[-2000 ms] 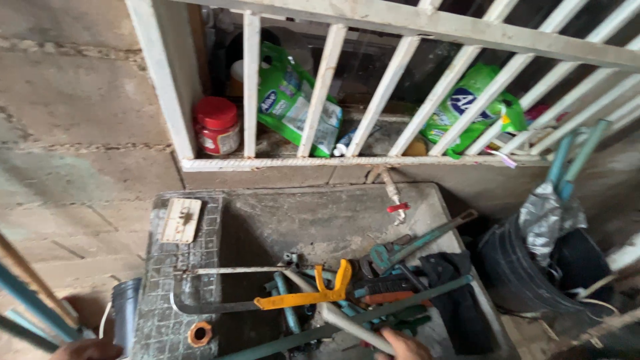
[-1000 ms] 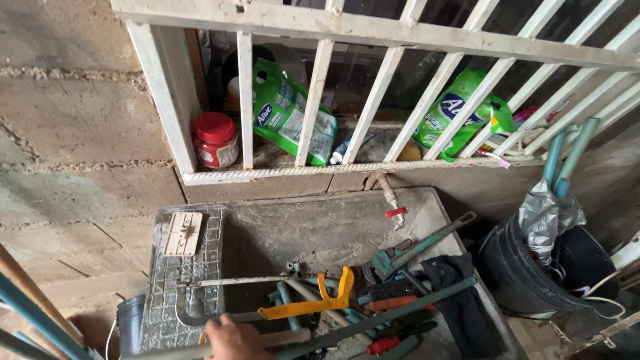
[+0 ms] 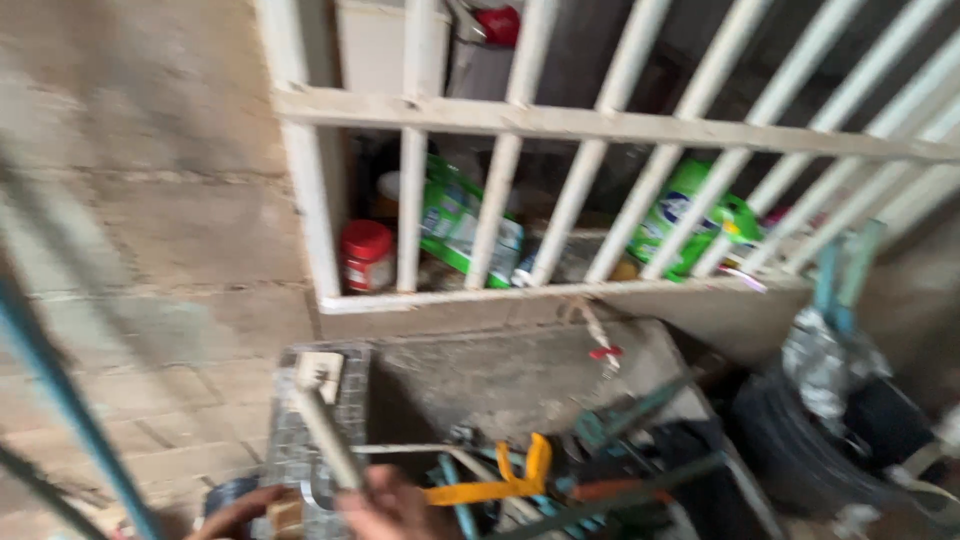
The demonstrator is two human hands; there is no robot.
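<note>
My right hand [image 3: 390, 502] is at the bottom, closed around a pale grey pipe [image 3: 334, 435] that slants up and left over the sink's ribbed side. My left hand [image 3: 244, 510] lies to its left, its fingertips at a blurred tan object [image 3: 285, 517]; whether it grips this cannot be told. Just right of my right hand is a hacksaw's yellow handle [image 3: 525, 480], on top of tools and pipes in the concrete sink [image 3: 480, 375]. A green pipe wrench [image 3: 615, 416] rests farther right. A cream plate [image 3: 330, 371] lies on the ribbed surface.
A tap with a red handle [image 3: 606, 352] juts over the sink. White window bars [image 3: 510, 114] stand above, with a red-lidded jar [image 3: 367, 255] and green detergent bags [image 3: 675, 217] behind. A black bucket [image 3: 780, 420] stands right; a blue pipe [image 3: 71, 405] leans left.
The pale pipe has swung from pointing left to slanting upward over the ribbed surface. My left hand, out of view one second ago, is back in view. The view has tilted up.
</note>
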